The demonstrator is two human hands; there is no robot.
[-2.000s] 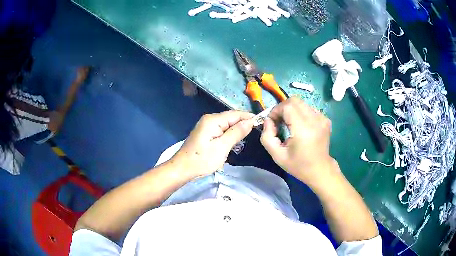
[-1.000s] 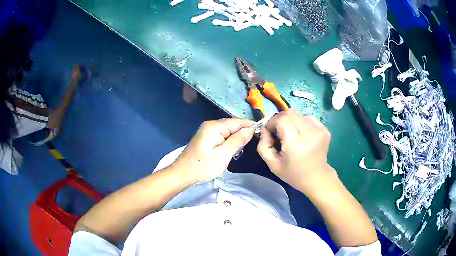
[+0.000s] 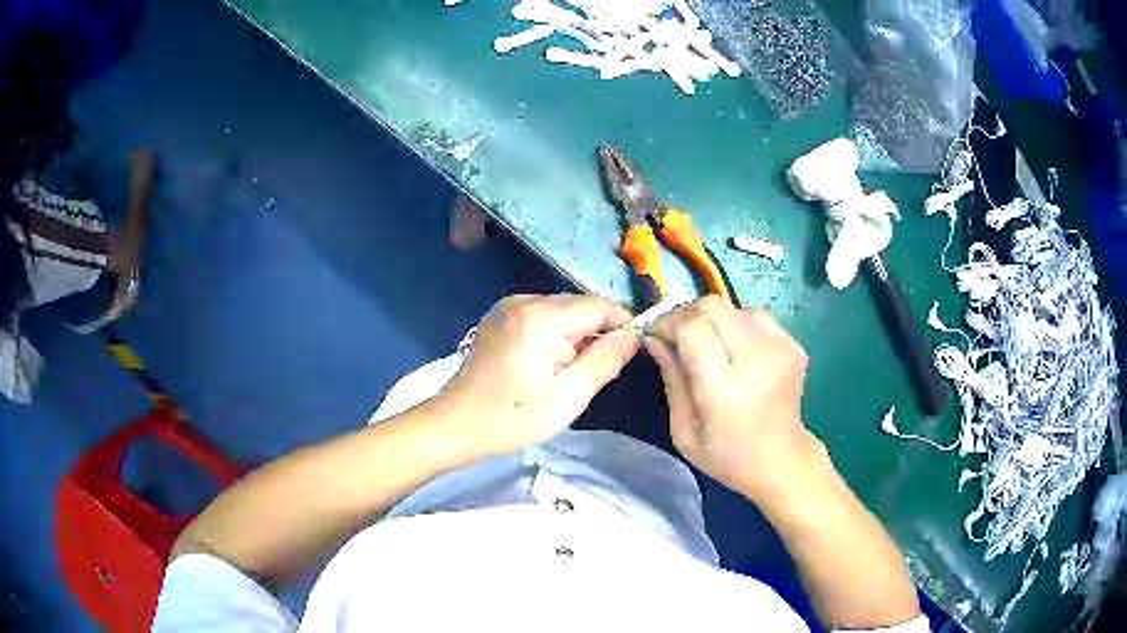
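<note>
My left hand (image 3: pixel 544 365) and my right hand (image 3: pixel 729 377) meet above my lap at the bench edge. Both pinch a slim white plastic housing (image 3: pixel 655 312) between thumbs and fingertips. Its ends are partly hidden by the fingers. Pliers (image 3: pixel 649 220) with orange-and-black handles lie just beyond the hands, jaws pointing away. One small white piece (image 3: pixel 758 247) lies to the right of the pliers. A heap of white housings (image 3: pixel 624 37) lies at the top of the view.
The green bench (image 3: pixel 531 161) holds a cloth-wrapped hammer (image 3: pixel 853 223), a bag of small metal parts (image 3: pixel 785 56), another clear bag (image 3: pixel 915 80) and tangled white cords (image 3: pixel 1032 371). A seated person (image 3: pixel 68 241) and red stool (image 3: pixel 111 519) are at left.
The fingers of my right hand have shifted and lie closer around the housing, which shows at a changed tilt. The view has shifted slightly, so the bench things appear a little lower and further right.
</note>
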